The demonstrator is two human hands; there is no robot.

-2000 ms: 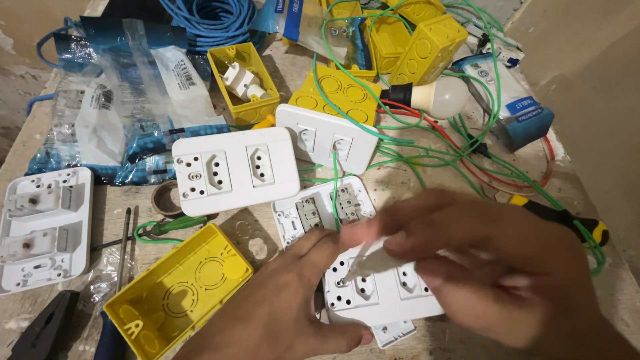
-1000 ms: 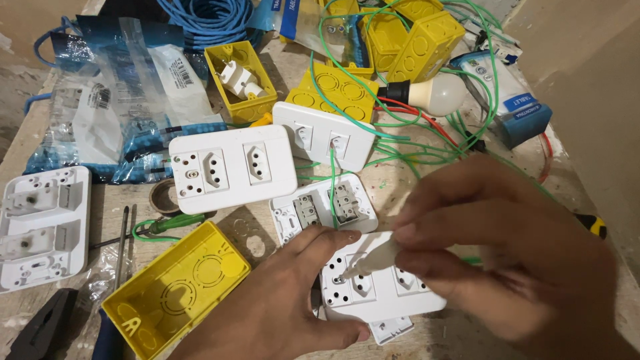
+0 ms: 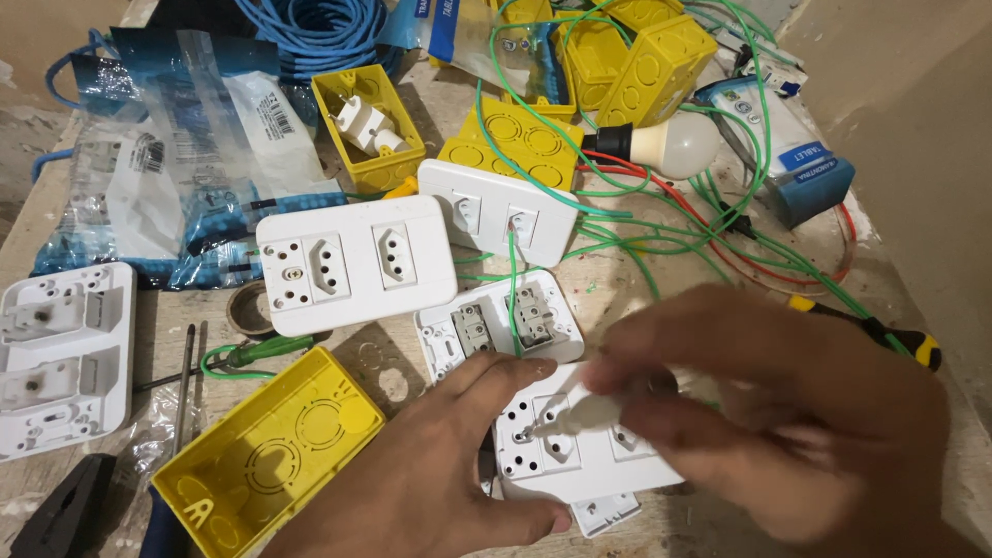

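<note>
My left hand (image 3: 442, 457) grips the left end of a white double socket plate (image 3: 581, 457), thumb at its lower edge and fingers at its upper edge. My right hand (image 3: 783, 411) is over the plate's right part, closed on a pale, blurred tool (image 3: 581, 416), perhaps a small screwdriver. The tool's tip is at the screw hole left of the sockets. Behind the plate lies a socket back part (image 3: 504, 322) with two grey modules and a green wire. Another double socket plate (image 3: 356, 263) stands tilted to the upper left.
Yellow electrical boxes (image 3: 271, 457) lie at lower left and at the back. Around them are a light bulb (image 3: 682, 146), green wires (image 3: 659, 248), coiled blue cable (image 3: 318, 31), plastic packets (image 3: 194, 155), a green-handled screwdriver (image 3: 263, 350), a black tool (image 3: 66, 504) and a yellow-black handle (image 3: 922, 349).
My right hand has shifted slightly and its fingers have changed pose around the tool. My left hand stays on the socket plate.
</note>
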